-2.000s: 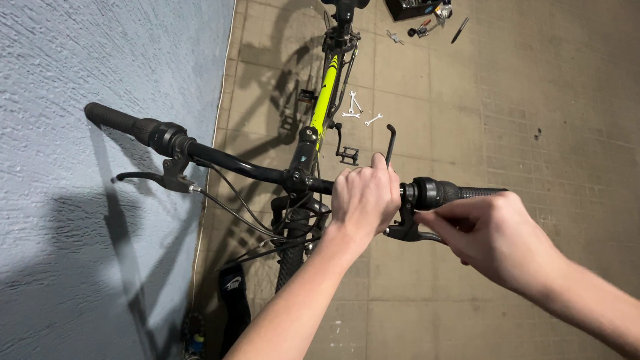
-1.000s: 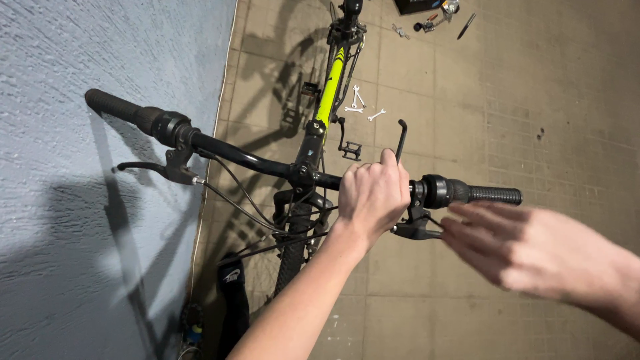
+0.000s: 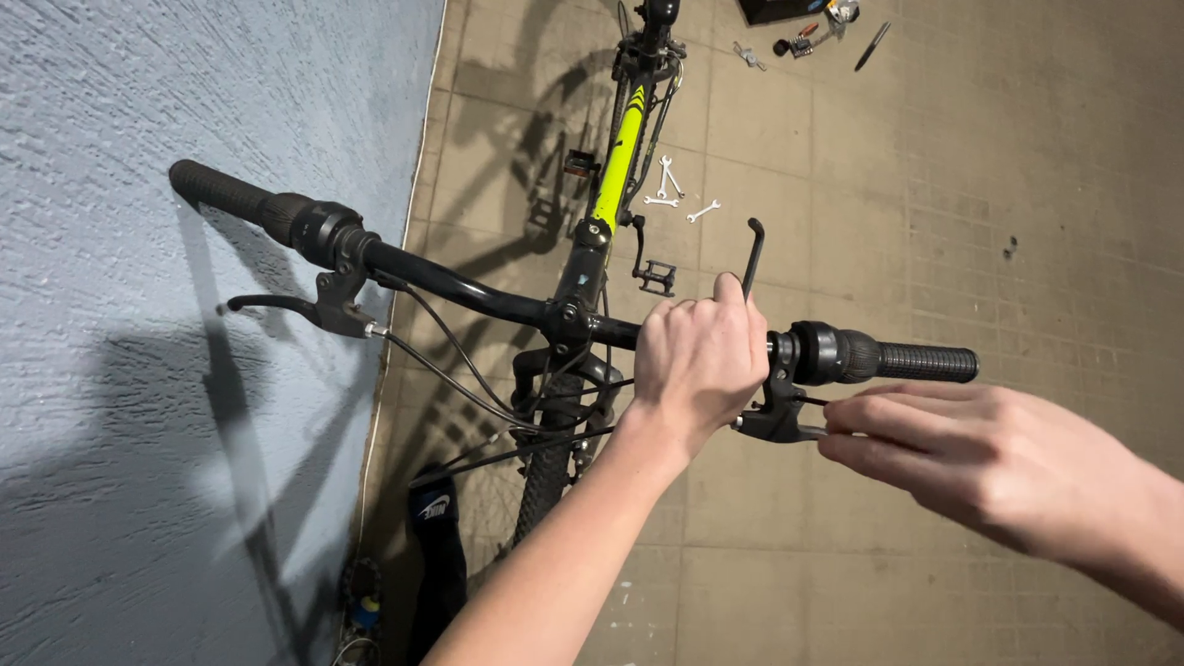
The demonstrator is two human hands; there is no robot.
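A bicycle's black handlebar crosses the view, and my left hand is closed around its right part beside the stem. A black bent rod, its kind unclear, sticks up from that hand. My right hand has its fingertips together at the right brake lever, below the rubber grip; a thin dark piece runs from its fingers to the lever's bracket. Whether it is a tool I cannot tell. The other brake lever hangs under the left grip.
A textured blue wall stands close on the left. Several open-end wrenches lie on the tiled floor beside the yellow-green frame tube. Farther off are a pen-like object and small parts. A dark shoe or sock shows below.
My right hand, blurred a second ago, is now sharper with its fingertips by the brake lever. My left hand stays around the bar with the bent rod.
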